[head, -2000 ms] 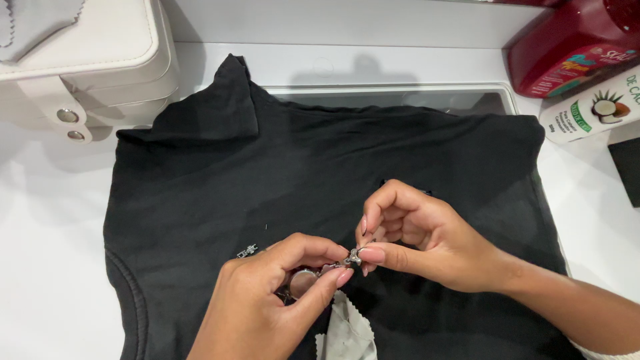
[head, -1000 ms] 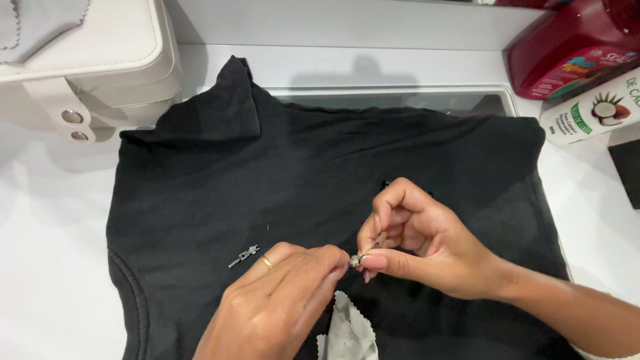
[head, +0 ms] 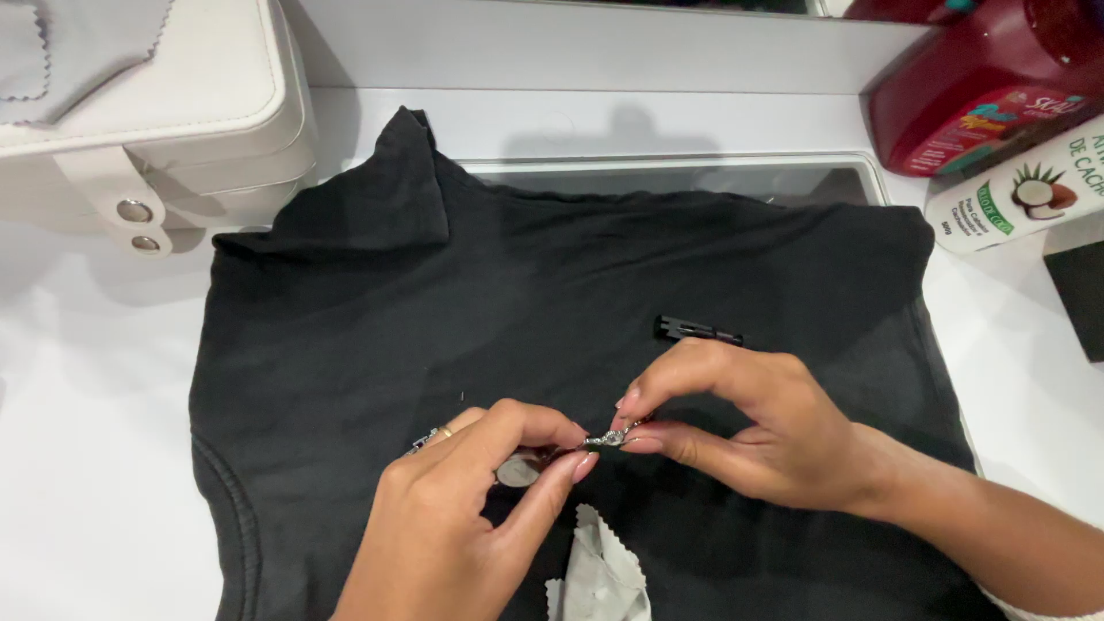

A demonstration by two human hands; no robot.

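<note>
Over the black cloth garment (head: 552,285), my left hand (head: 483,492) pinches one end of a small silver-coloured piece of jewellery (head: 611,438), seemingly a watch bracelet. A round metal disc, like a watch case (head: 517,469), hangs under my left fingers. My right hand (head: 742,423) pinches the other end between thumb and index finger. Partly hidden behind my left hand lies a small metal piece (head: 423,442). A black slotted tool (head: 697,329) rests just beyond my right knuckles. Below the hands is a grey zigzag-edged cloth (head: 599,569). A tiny pin (head: 461,397) lies on the garment.
A white case with snap straps (head: 198,129) stands at the upper left, with a grey cloth (head: 95,43) on it. At the upper right are a dark red bottle (head: 975,95) and a white bottle (head: 1026,190). A black object (head: 1078,293) lies at the right edge.
My left hand has turned, so the round disc shows again and the small metal piece is partly covered. The black tool shows more fully beyond my right hand.
</note>
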